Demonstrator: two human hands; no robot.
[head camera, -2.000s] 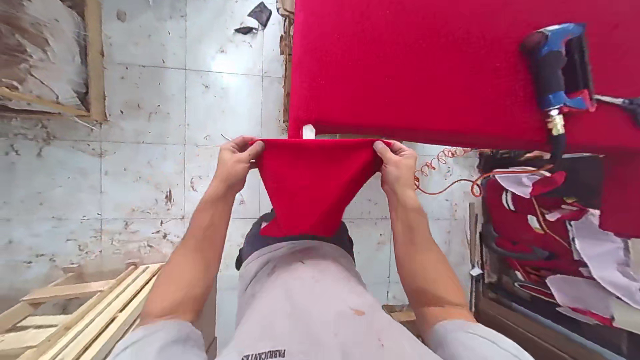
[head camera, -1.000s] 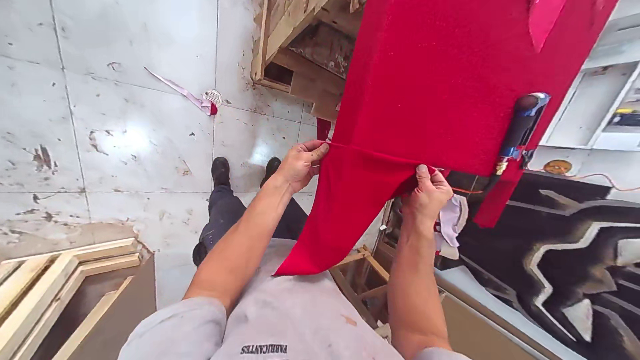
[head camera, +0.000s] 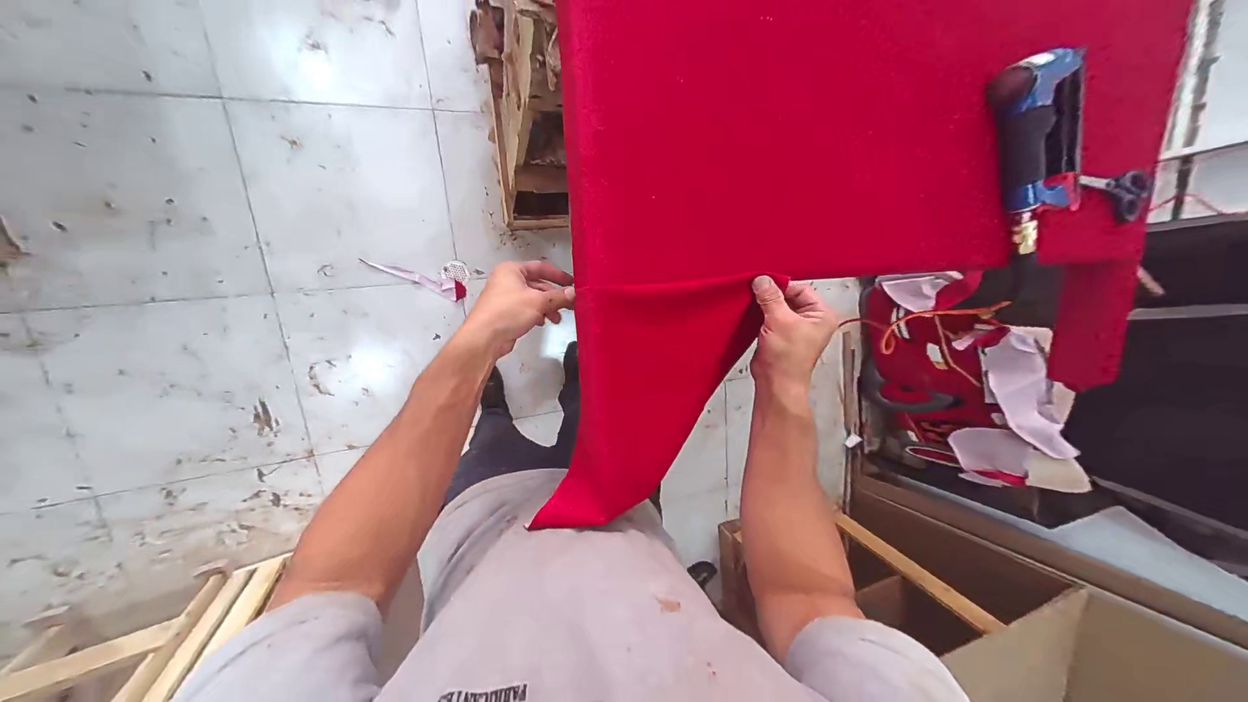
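A piece of red fabric (head camera: 643, 390) hangs from the near edge of a large red-covered panel (head camera: 780, 136), its lower point resting against my grey shirt. My left hand (head camera: 526, 300) pinches the fabric at the panel's near left corner. Farther right along the same edge, my right hand (head camera: 792, 327) grips the fabric's upper right corner between thumb and fingers. A blue and black pneumatic staple gun (head camera: 1038, 136) lies on the red surface at the right, with dark-handled scissors (head camera: 1121, 192) beside it.
Wooden frames stand at lower left (head camera: 166, 639) and behind the panel's left edge (head camera: 522, 127). An orange air hose (head camera: 926, 314) runs by red and white fabric scraps (head camera: 1024, 390) at right. A cardboard-coloured box structure (head camera: 975, 585) is at lower right. One scrap (head camera: 414, 280) lies on the tiled floor.
Two seconds ago both hands held the fabric stretched between them at the panel's edge; now its free part hangs down in a slanted shape. The view has shifted considerably.
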